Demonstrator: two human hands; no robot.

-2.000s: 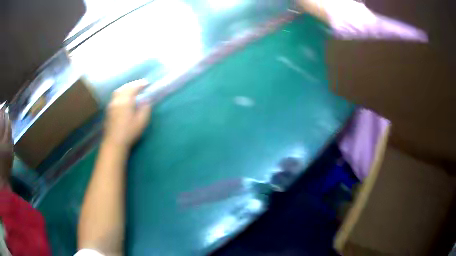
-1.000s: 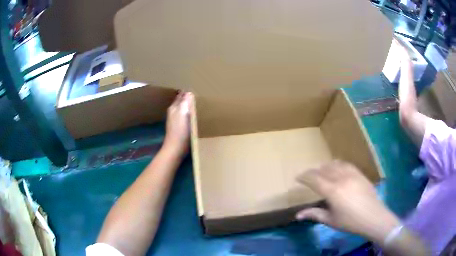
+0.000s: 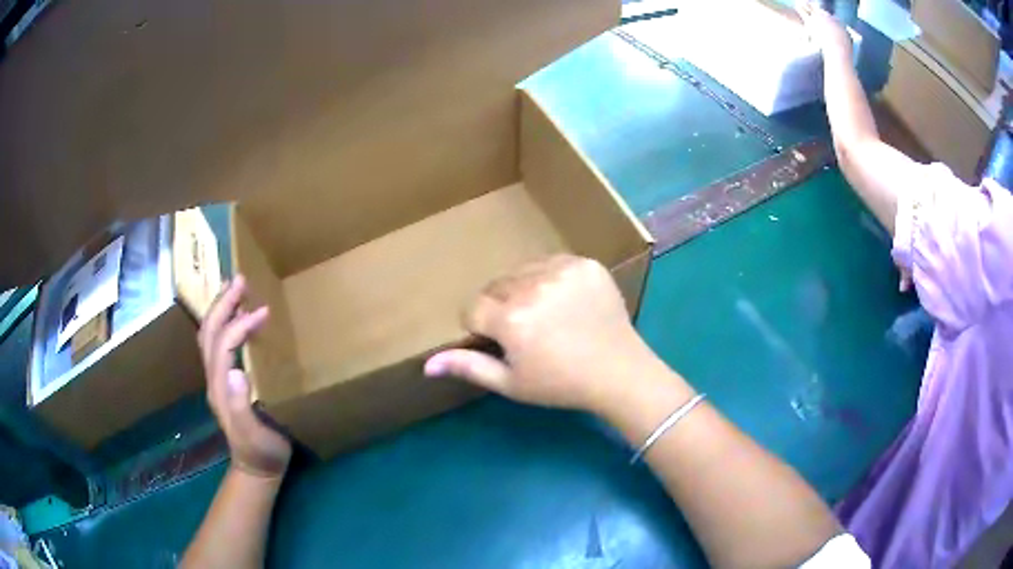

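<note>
An open, empty brown mailer box (image 3: 405, 283) sits in front of me, turned at an angle, its tall lid standing up at the back left. My left hand (image 3: 239, 378) is flat against the box's left side, fingers upright and spread. My right hand (image 3: 544, 333) is over the front wall, fingers inside and thumb outside, gripping that edge. A bracelet shows on the right wrist.
A packed box (image 3: 122, 367) with a leaflet and a small brown carton stands at left. At right, a person in a lilac top (image 3: 955, 267) reaches to a white foam block (image 3: 778, 67). Brown cartons (image 3: 939, 106) stand behind. A dark chain lies on the belt.
The mailer box has moved left and turned on the bench. My right hand has closed on its front wall. The left hand has moved left with the box. The view has shifted right.
</note>
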